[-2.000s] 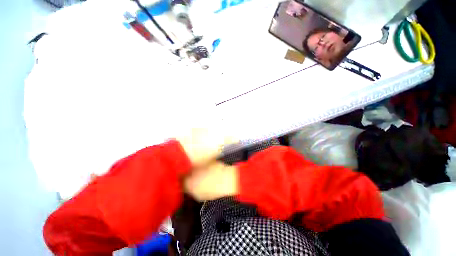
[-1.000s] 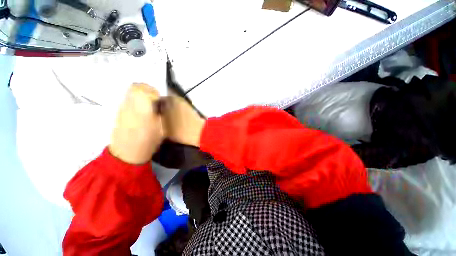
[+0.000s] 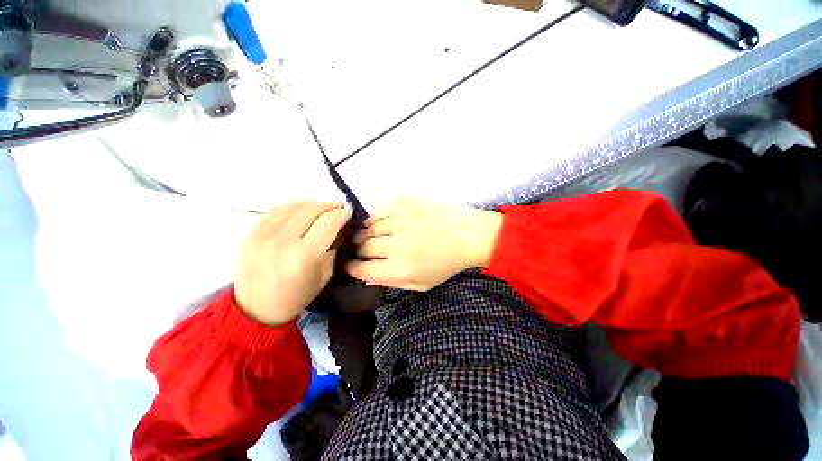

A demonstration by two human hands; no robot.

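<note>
A dark fabric piece (image 3: 345, 191) shows as a narrow dark strip on the white table, running from near the presser foot area down to my hands. My left hand (image 3: 293, 254) pinches it with the white garment (image 3: 117, 243) at the table's front edge. My right hand (image 3: 416, 243) holds the same dark edge from the right, fingertips close to my left fingertips. More dark fabric hangs below my hands. The white garment is heaped at the left. The exact edge between the fingers is partly hidden.
The sewing machine head with its tension assembly (image 3: 203, 76) is at upper left, a blue tab (image 3: 244, 32) beside it. A tape rule (image 3: 631, 131) lines the front edge. Black snips (image 3: 707, 22), a phone (image 3: 618, 7) and a cardboard scrap (image 3: 516, 3) lie at the top. Dark cloth and pale bags are below right.
The view has moved closer to the table. My hands, blurred and together before, now hold the dark edge more steadily, with my right hand shifted to the right and its fingers visible.
</note>
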